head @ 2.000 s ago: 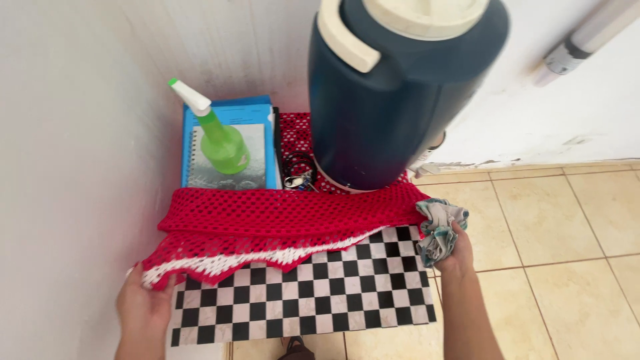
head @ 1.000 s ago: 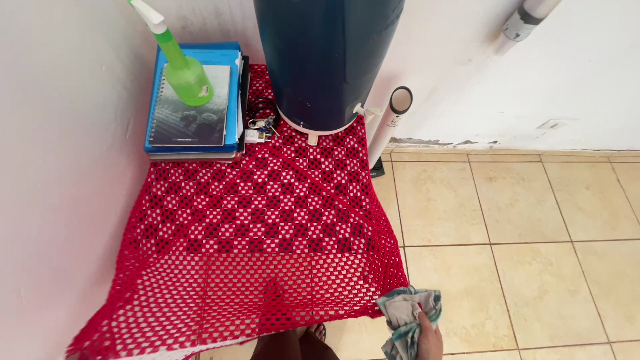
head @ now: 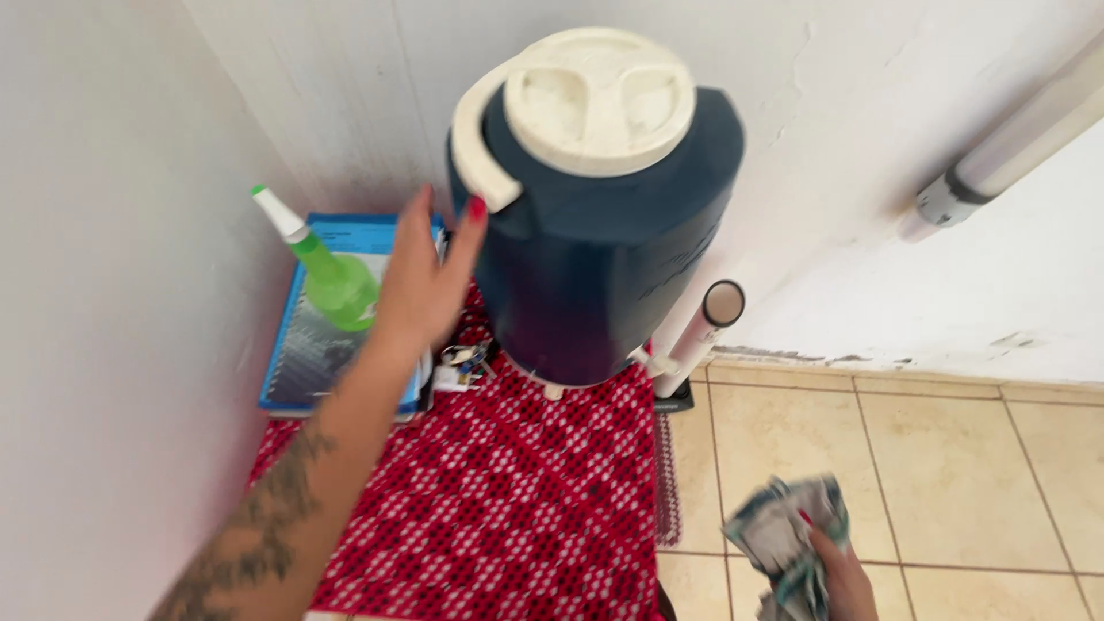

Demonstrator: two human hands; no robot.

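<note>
My left hand (head: 431,280) reaches up beside the cream handle of a large dark blue water jug (head: 604,276) with a cream screw lid; fingers are apart, and whether they touch the jug I cannot tell. A crumpled grey and teal cloth (head: 789,535) is held in my right hand (head: 837,573), over the floor at the lower right. The red crocheted tablecloth (head: 500,500) lies spread over the checkered top, and the jug stands on its back part. Left of my left hand, a green spray bottle (head: 341,289) stands on a spiral notebook (head: 315,354) and a blue folder.
Keys and a white plug (head: 457,375) lie between the notebooks and the jug. An upright pipe (head: 703,332) stands right of the jug, near its spigot. Another pipe (head: 992,164) runs along the right wall. White walls rise at the left and back; tiled floor (head: 802,448) lies at the right.
The red tablecloth was bunched with the checkered top bare, then was drawn out over it. My left hand has let go of its edge and moved up to the jug. The cloth stays in my right hand.
</note>
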